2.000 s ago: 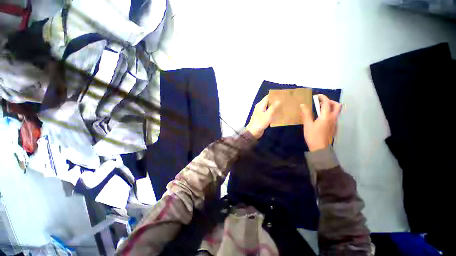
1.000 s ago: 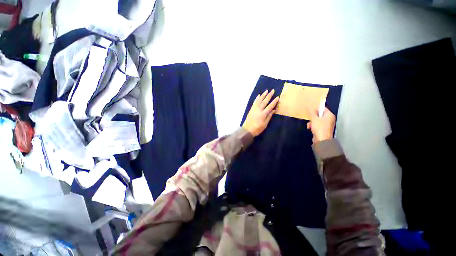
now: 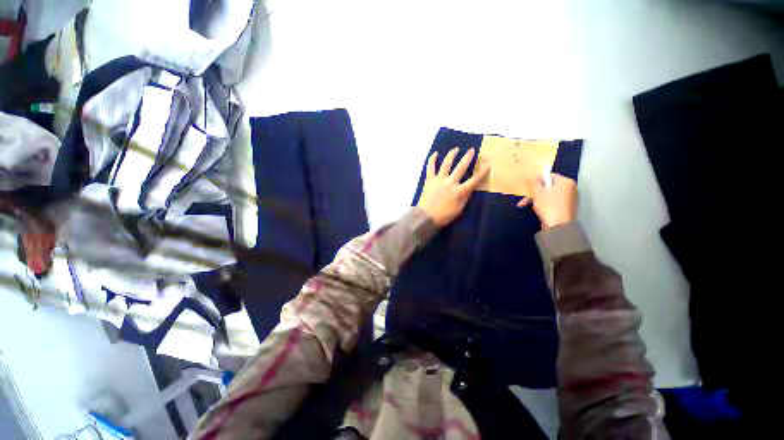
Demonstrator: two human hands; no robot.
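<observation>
A dark navy trouser panel lies flat in front of me. The tan card template lies on it, along its top edge, with small dark marks on the card. My left hand is flat on the panel, fingers spread, with the thumb on the card's left edge. My right hand is at the card's lower right corner and holds a thin white marking pen; the fingers hide most of the pen.
The pieces lie on a white worktable. A second navy panel is to the left. A heap of pale and navy garment pieces is farther left, with a red-orange bundle. Very dark panels lie at the right.
The template has moved right and up to the panel's top edge. My left hand has gone from gripping the card to lying flat with spread fingers. My right hand stays at its right side with the pen.
</observation>
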